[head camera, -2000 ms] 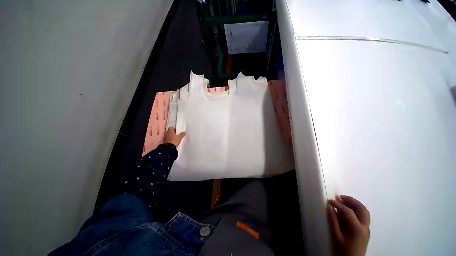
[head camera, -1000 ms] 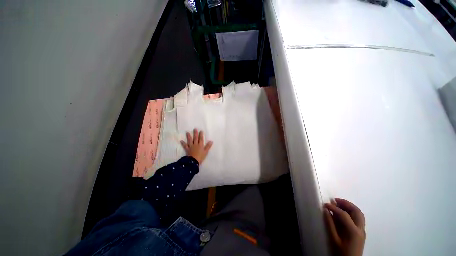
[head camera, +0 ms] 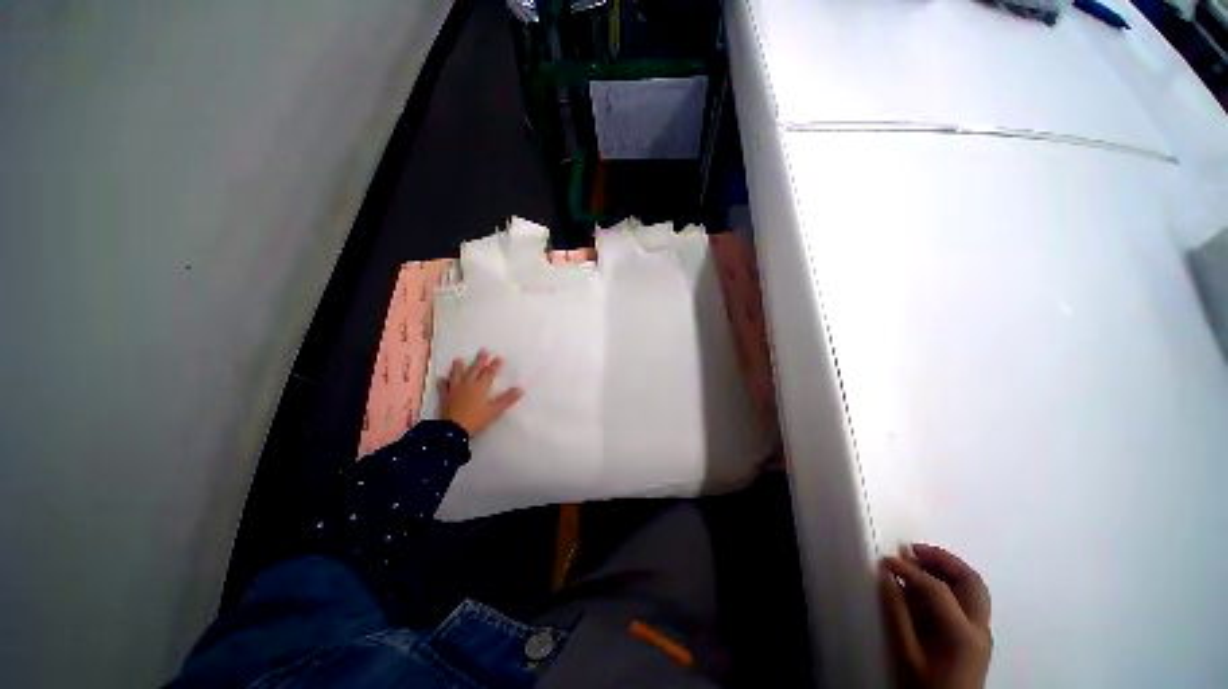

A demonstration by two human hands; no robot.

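A pile of cream-white garment panels lies low in front of me, with jagged strap ends and a neckline cutout at its far edge. A pink printed sheet shows under the pile at its left and right sides. My left hand lies flat on the left part of the top panel with its fingers spread, holding nothing. My right hand is at the near edge of the white table, its fingers curled and partly hidden. I cannot tell whether it holds anything.
The white table with a seam line runs along my right. A pale wall or panel rises on the left. A dark green rack with a white paper stands beyond the pile. A blue pen-like item lies at the table's far side.
My left hand has moved from the pile's left edge onto the panels, then left again, its fingers now spread. The top panel has shifted left over the layered edges. My right hand stays near the table edge.
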